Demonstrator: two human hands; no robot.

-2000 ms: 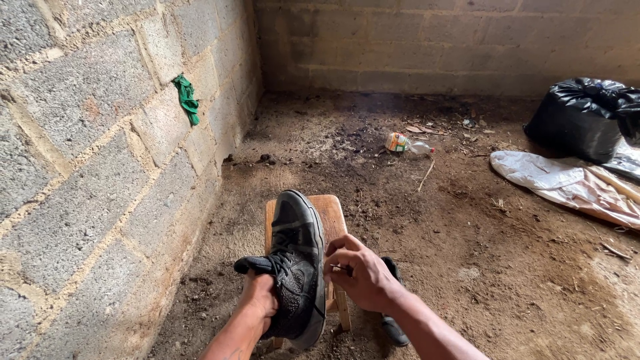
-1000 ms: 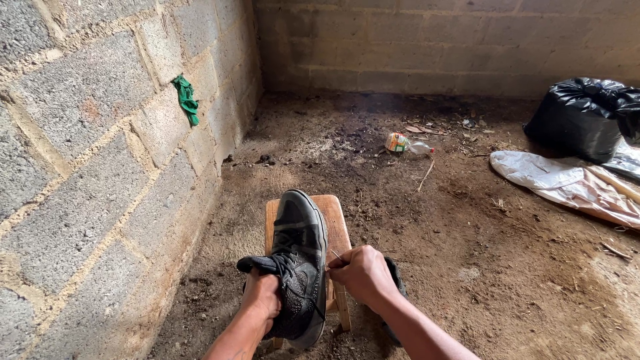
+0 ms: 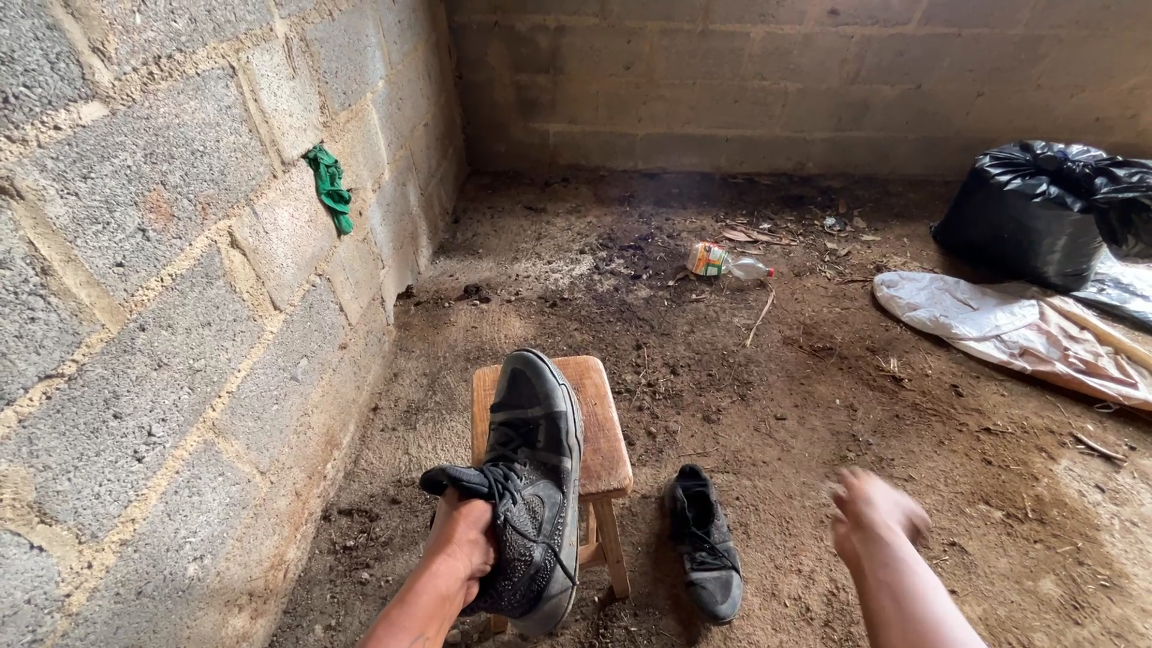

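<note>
A black lace-up sneaker (image 3: pixel 531 477) with a grey sole edge is held up by my left hand (image 3: pixel 463 540), whose fingers are inside the shoe's opening. Its toe points away, over a small wooden stool (image 3: pixel 603 432). A loose lace hangs across its side. My right hand (image 3: pixel 873 513) is blurred, out to the right above the dirt floor, touching neither shoe; its fingers are too blurred to read. Between the stool and my right hand, a second black sneaker (image 3: pixel 706 544) rests on the ground with its toe toward me.
A concrete block wall (image 3: pixel 180 270) runs along the left, with a green cloth (image 3: pixel 330 187) stuck on it. Farther off lies a clear plastic bottle (image 3: pixel 729 261) with a red cap. A black plastic bag (image 3: pixel 1026 216) and a white sheet (image 3: pixel 990 315) are at the right.
My right hand has moved away from the held sneaker to the right, and the sneaker on the floor now shows fully. My left hand stays in the held shoe.
</note>
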